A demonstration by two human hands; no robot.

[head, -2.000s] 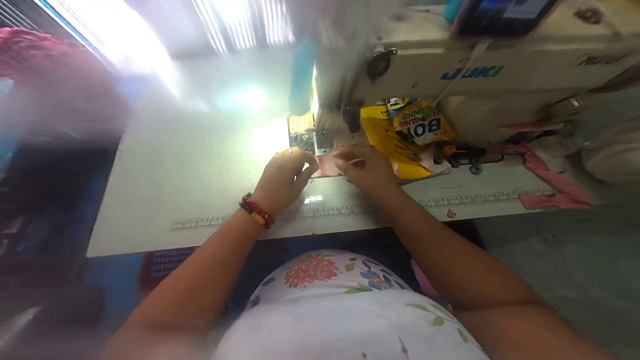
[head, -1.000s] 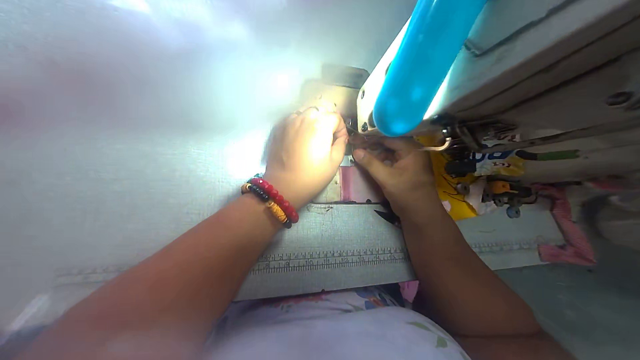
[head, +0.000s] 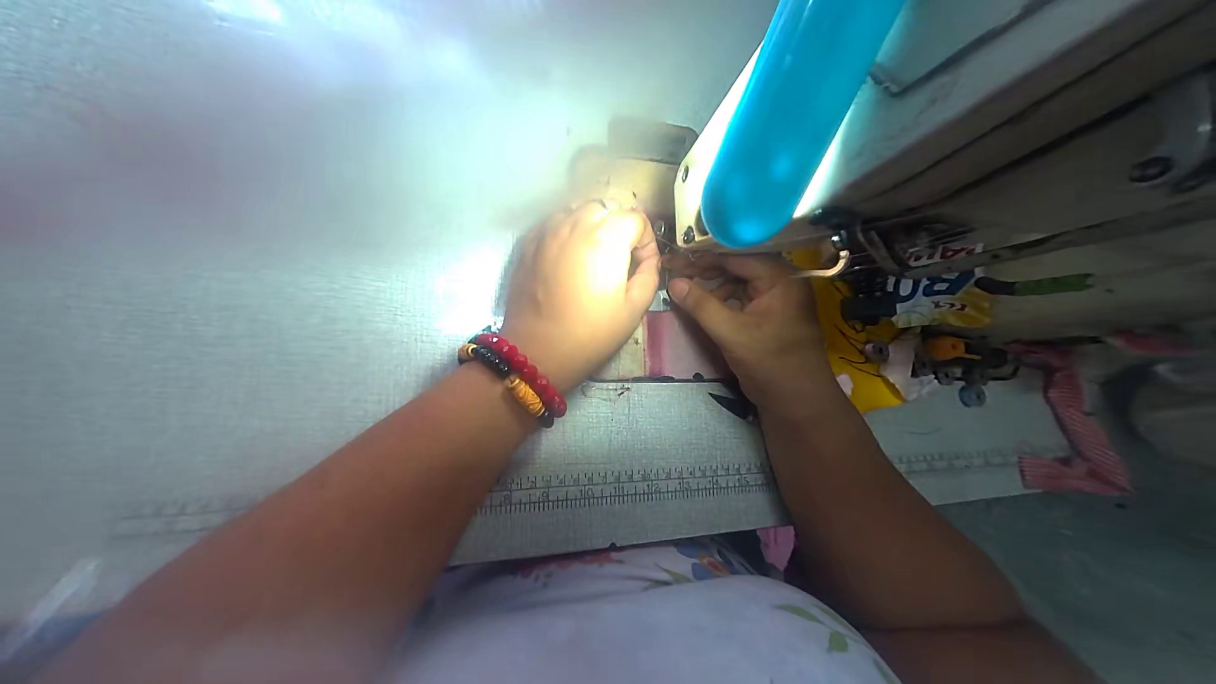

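Both hands are close together at the needle area of a sewing machine [head: 950, 123], under its head. My left hand [head: 579, 275], with beaded bracelets at the wrist, has thumb and forefinger pinched beside the needle area. My right hand [head: 750, 309] is just to the right, its thumb and fingertips brought together near the same spot. A thin line like thread shows faintly between the fingertips, but what either hand holds is too small to tell. The needle is hidden. Below the hands lies the machine's bed plate [head: 679, 347], with a pinkish strip on it.
A blue tube-like object [head: 798, 123] hangs in front of the machine head. A measuring scale [head: 627, 489] runs along the table's front edge. A dark pointed tool [head: 731, 406] lies by my right wrist. Yellow packaging [head: 855, 361], a bobbin winder [head: 955, 356] and striped pink cloth [head: 1073, 427] are at the right.
The view has moved much nearer to the machine head since two seconds ago. Both hands stay together at the needle area.
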